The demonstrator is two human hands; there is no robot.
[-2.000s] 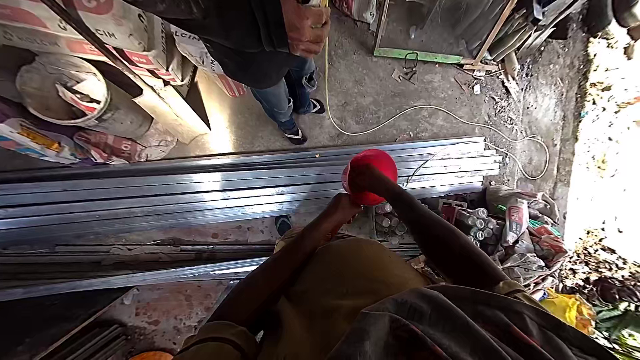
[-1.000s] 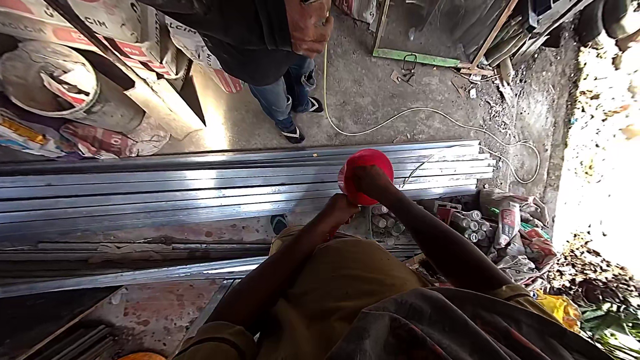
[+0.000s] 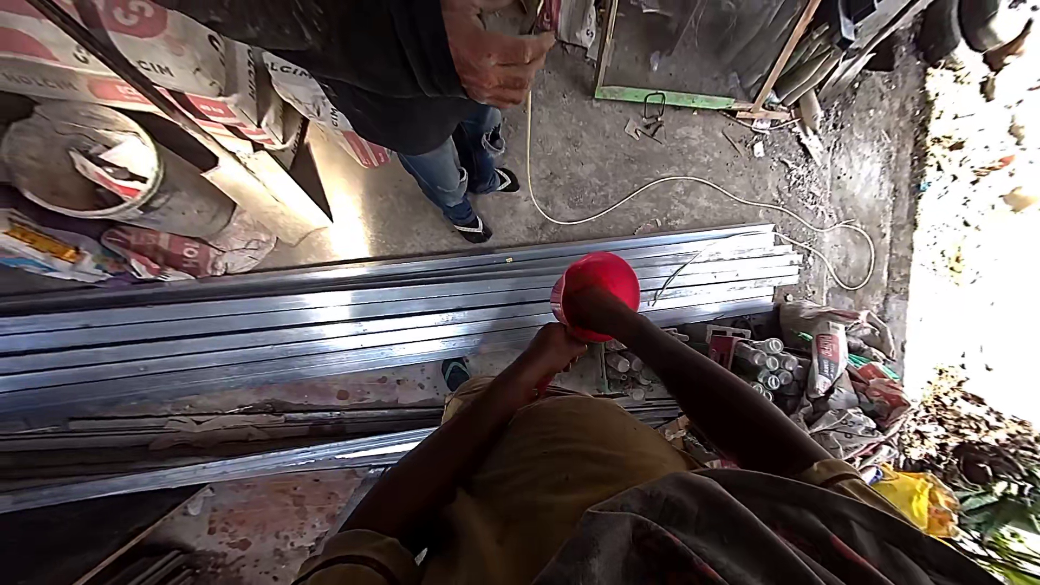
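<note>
A red plastic container (image 3: 619, 280), round and open at the top, is held in front of my body above a row of long metal bars (image 3: 390, 321). My left hand (image 3: 559, 348) is closed at its near lower side, on something red that looks like part of it. My right hand (image 3: 591, 307) reaches inside the container; its fingers are hidden there, so whether they grip anything does not show. A thin dark wire (image 3: 673, 276) lies on the bars to the right of the container.
A person in a dark jacket (image 3: 406, 73) and jeans stands across the bars. Cement bags (image 3: 146, 49) and a bucket (image 3: 150, 199) are at the left. A pale cable (image 3: 674, 180) curves over the floor. Glass bottles (image 3: 768, 361) and bags lie at the right; a framed panel (image 3: 666, 96) leans beyond.
</note>
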